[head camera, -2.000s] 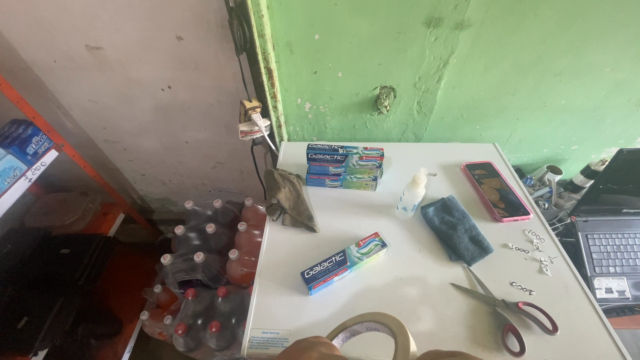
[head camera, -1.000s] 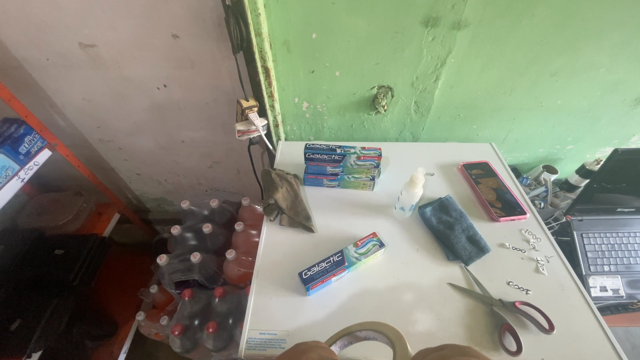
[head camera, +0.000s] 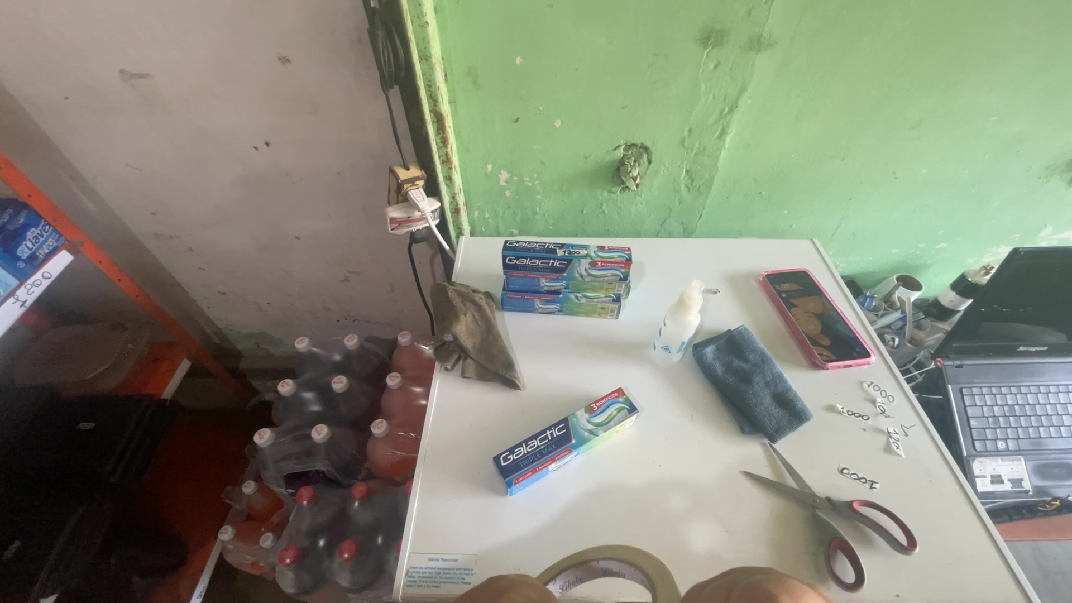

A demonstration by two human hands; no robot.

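At the bottom edge show only small parts of my left hand [head camera: 507,590] and my right hand [head camera: 754,586]; their fingers are hidden. Between them is a roll of tape [head camera: 645,563], cut off by the frame; whether either hand grips it cannot be told. Beyond it a toothpaste box [head camera: 544,448] lies at an angle on the white table, with more toothpaste boxes [head camera: 563,280] stacked at the back. Scissors with dark red handles [head camera: 825,502] lie spread at the right. Small paper tags with handwritten numbers [head camera: 858,477] lie near them.
A pump bottle [head camera: 677,325], a folded blue-grey cloth [head camera: 751,383], a brown cloth [head camera: 476,335] and a pink-cased phone [head camera: 816,318] are on the table. A laptop [head camera: 1017,419] stands to the right. Packs of drink bottles [head camera: 335,452] are left of the table, near an orange-framed shelf [head camera: 92,251].
The tape roll shows slightly lower in the view than two seconds ago, with less of it visible. My right hand shows a little more above the bottom edge. The boxes, scissors and tags have not plainly moved.
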